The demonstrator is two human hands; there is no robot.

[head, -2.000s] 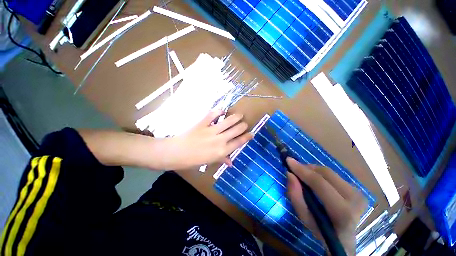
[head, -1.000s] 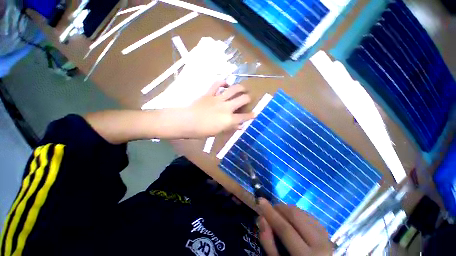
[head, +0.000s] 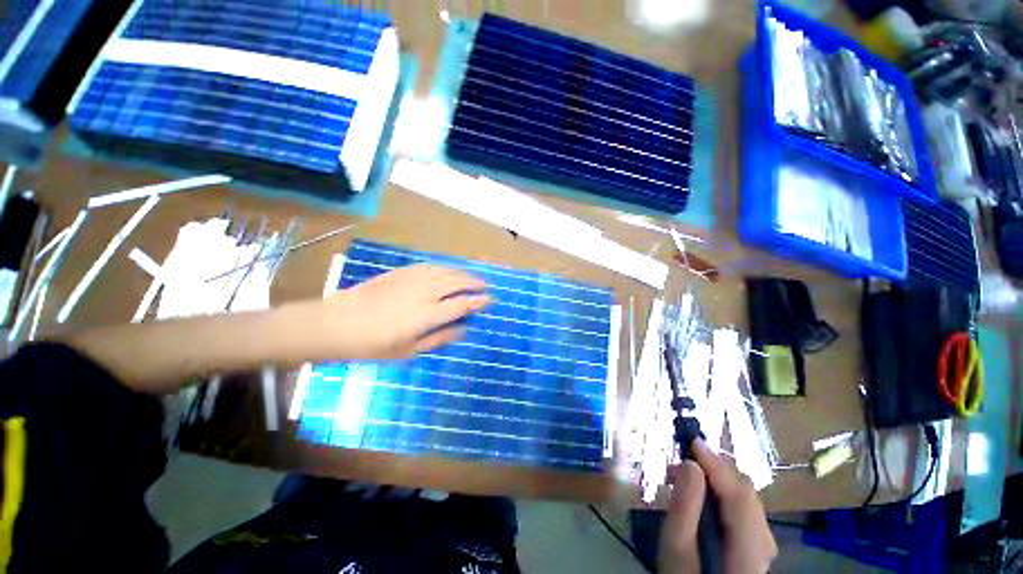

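Observation:
A blue solar panel (head: 505,387) lies on the brown bench before me, with white strips along its left and right short edges. My left hand (head: 409,314) reaches across the panel's upper left part, fingers bent a little; no object shows in it. My right hand (head: 718,516) holds the soldering iron (head: 687,426), its tip pointing away over the heap of short white strips (head: 729,392) right of the panel. Another heap of white strips and silvery ribbons (head: 208,269) lies left of the panel. A long white strip pile (head: 527,219) lies behind it.
A finished panel stack (head: 241,107) stands upper left and a darker stack (head: 572,112) at the back. Blue trays (head: 754,191) hold strips. The iron stand with yellowish pad (head: 780,370) is at right, with red-yellow scissor handles (head: 960,373) and a pale piece (head: 832,457) beyond.
The view has swung to the right. My left hand has left the panel's left edge strip and is over the panel. My right hand has carried the iron from the panel to the right heap.

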